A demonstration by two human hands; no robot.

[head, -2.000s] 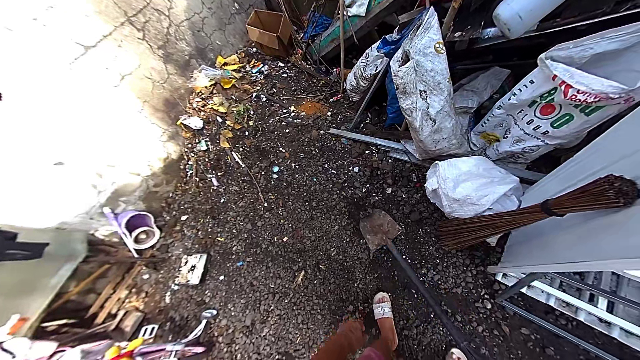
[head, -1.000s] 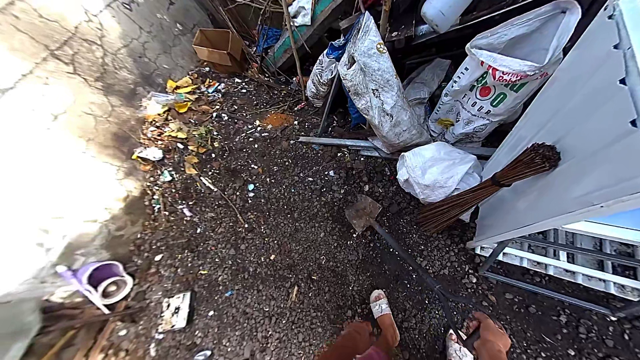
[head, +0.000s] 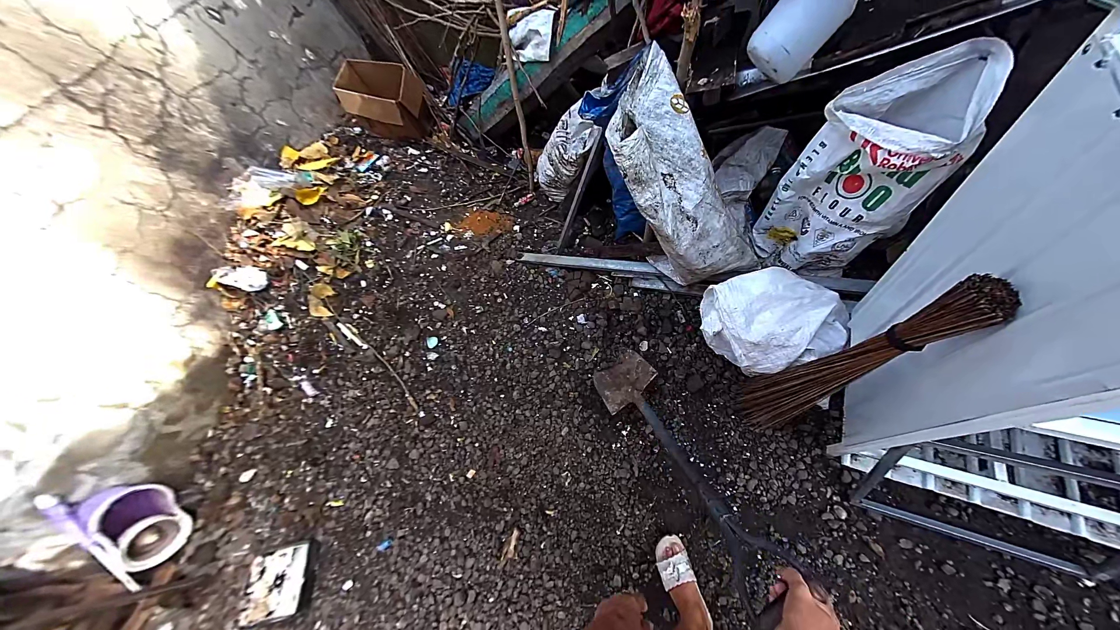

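A small shovel [head: 625,382] with a rusty square blade lies on the dark gravel, its long dark shaft running down to a forked handle at the bottom edge. My right hand [head: 801,602] is closed around the grip of that handle. Low in the picture, left of a foot in a white sandal [head: 674,564], my left hand [head: 619,612] is mostly cut off by the frame edge; whether it holds anything is hidden. A bundled stick broom [head: 884,350] leans against a pale metal panel, its bristles beside a white plastic sack [head: 774,320].
Filled sacks [head: 674,166] and an open flour sack [head: 862,175] stand at the upper right behind metal bars [head: 604,262]. Leaves and litter [head: 306,236] line the cracked wall [head: 175,114], near a cardboard box [head: 381,92]. A purple bucket [head: 140,525] lies lower left.
My right hand, out of sight two seconds ago, has come into view at the shovel's handle. The shovel blade stays on the gravel. The view has shifted somewhat to the right.
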